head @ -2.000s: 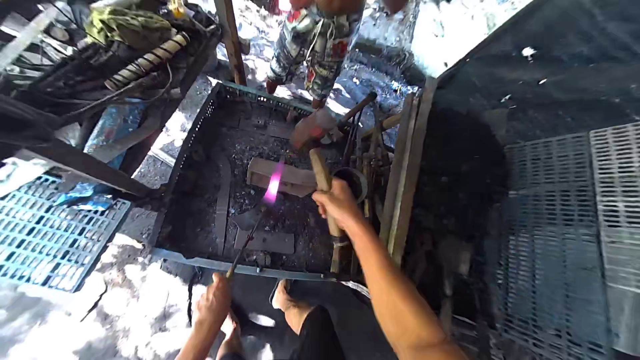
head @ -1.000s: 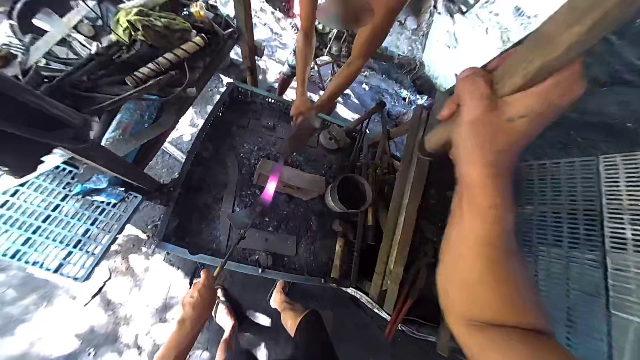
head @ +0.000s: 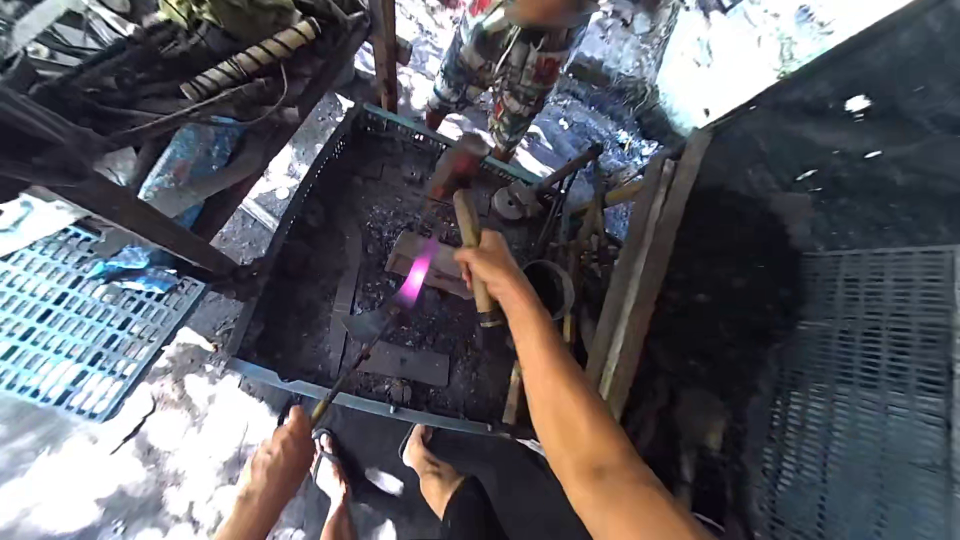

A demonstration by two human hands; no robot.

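Note:
My left hand (head: 281, 454) grips the lower end of a long thin metal rod (head: 352, 371). At its far end, a piece of hot metal (head: 416, 277) glows pink-white over a blocky anvil (head: 442, 262) in a dark, coal-strewn tray. My right hand (head: 491, 266) is closed around a wooden handle (head: 469, 217), held upright in view beside the anvil; whatever head it has cannot be made out. A blurred reddish-brown shape (head: 456, 169) hangs just beyond the anvil, near the co-worker. Several flat metal pieces, one a dark plate (head: 405, 364), lie in the tray.
A co-worker in patterned trousers (head: 517, 67) stands across the tray (head: 442, 420). A round can (head: 555, 289) and several handled tools (head: 577, 169) stand at its right, beside wooden planks (head: 649, 277). A cluttered wooden rack is upper left. Blue plastic grates (head: 82, 315) lie at left.
My right hand with the wooden handle has come down from the upper right to beside the anvil. The co-worker's arms, over the tray a second ago, are no longer plainly seen there.

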